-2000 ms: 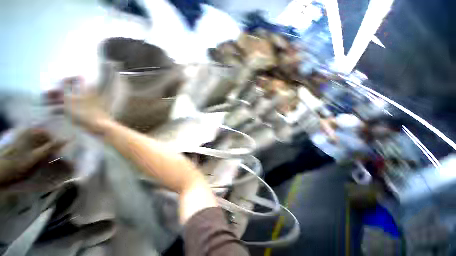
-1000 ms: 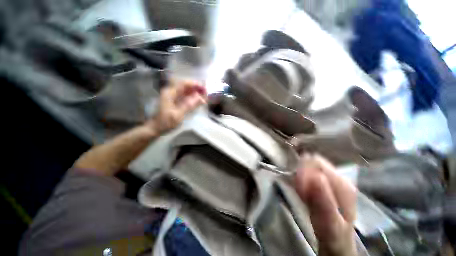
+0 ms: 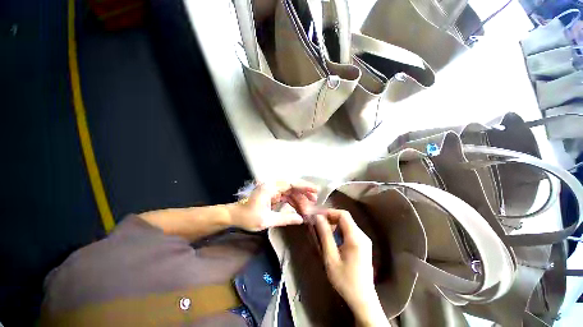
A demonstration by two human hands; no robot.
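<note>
A taupe tote bag point(image 3: 300, 271) lies open against my front, its pale rim and darker inside showing. My left hand point(image 3: 272, 207) comes in from the left and my right hand point(image 3: 345, 252) from below. Their fingertips meet and pinch at the bag's upper edge. The small part between the fingers is hidden. A small whitish scrap point(image 3: 245, 190) shows beside my left hand. A pale bag handle point(image 3: 486, 249) loops to the right of my right hand.
More taupe bags point(image 3: 505, 185) lie close together at the right. Two bags point(image 3: 297, 105) stand farther up the white table point(image 3: 294, 159), with round metal fittings. Grey bags point(image 3: 559, 83) show at the far right. A yellow floor line point(image 3: 83, 128) runs at the left.
The view has turned and become sharper. My hands, apart one second ago, are now together at the bag's edge. The yellow floor line now shows clearly at the left.
</note>
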